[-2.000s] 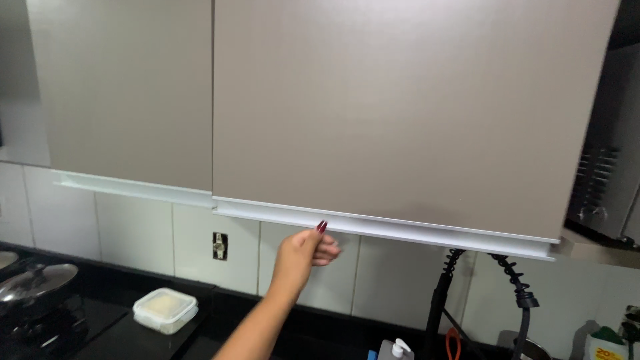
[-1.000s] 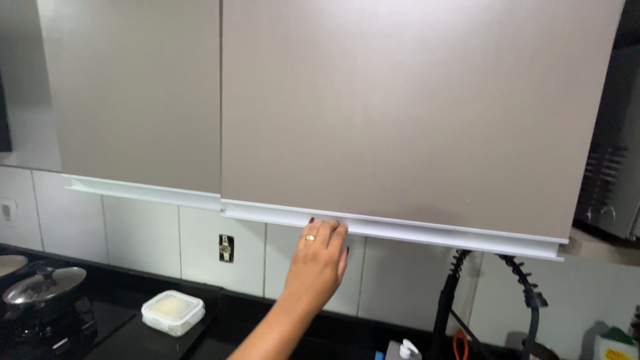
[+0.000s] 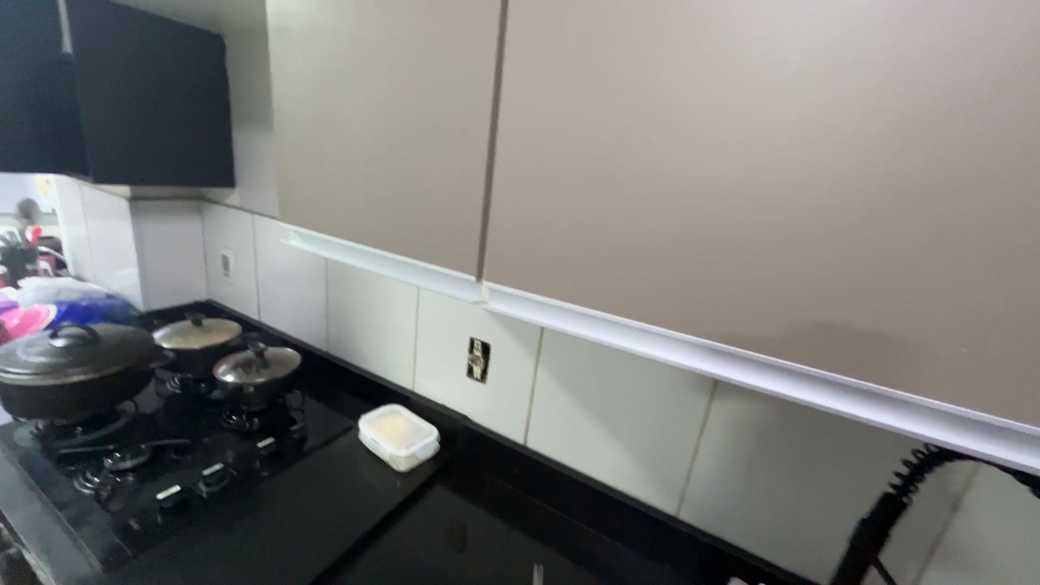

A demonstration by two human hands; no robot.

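Note:
Neither of my hands is in the head view. A large beige wall cabinet door (image 3: pixel 764 179) with a white handle rail (image 3: pixel 731 361) along its lower edge fills the right side, and it is closed. To its left is a narrower beige cabinet door (image 3: pixel 382 130), also closed, with its own white rail (image 3: pixel 382 264). Below them a lidded plastic food container (image 3: pixel 398 436) with pale contents rests on the black countertop (image 3: pixel 276 512).
A black gas cooktop (image 3: pixel 187 455) holds a large lidded pot (image 3: pixel 77 370) and two smaller lidded pans (image 3: pixel 197 333). An uncovered wall socket (image 3: pixel 478 360) is in the white tiles. A black spring-coil faucet (image 3: pixel 881 512) stands lower right. Dark cabinets (image 3: pixel 154 97) hang upper left.
The hand that was at the large door's handle rail has gone out of view. The view has swung left, bringing in more of the cooktop and the dark cabinets.

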